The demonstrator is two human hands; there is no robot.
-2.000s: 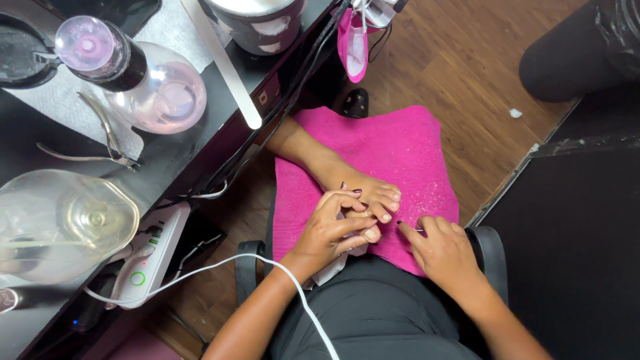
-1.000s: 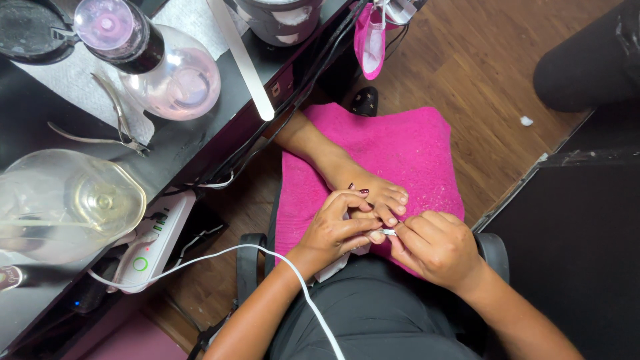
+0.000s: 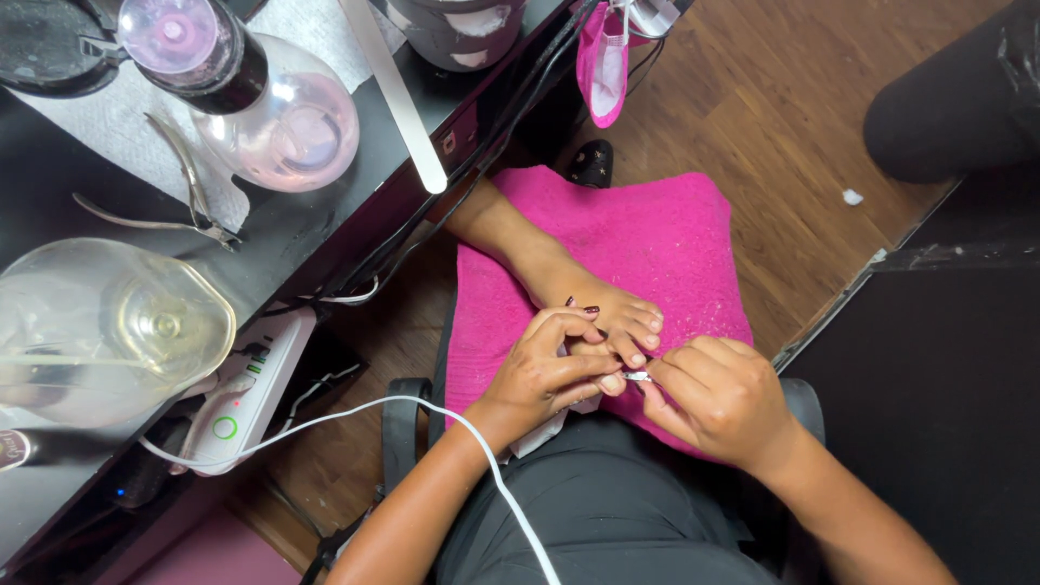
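Another person's bare foot (image 3: 569, 280) rests on a pink towel (image 3: 682, 252) over my lap. My left hand (image 3: 544, 366) grips the front of the foot at the big toe (image 3: 612, 383), its fingers around the toe. My right hand (image 3: 719, 398) is closed on a small metal tool (image 3: 637, 376), whose tip is at the big toe, beside the second toe. Most of the tool is hidden in my fingers, so its kind cannot be told. Part of a white tissue (image 3: 538, 435) shows under my left hand.
On the black table at left lie cuticle nippers (image 3: 195, 199), a nail file (image 3: 398, 97), a pump bottle (image 3: 276, 122) and a clear container (image 3: 114, 333). A white cable (image 3: 479, 431) crosses above my left forearm. A dark bin (image 3: 951, 122) stands at upper right.
My right hand, apart from the foot two seconds ago with its fingers spread, has come to the toes and is now closed on a metal tool. My left hand stays on the foot.
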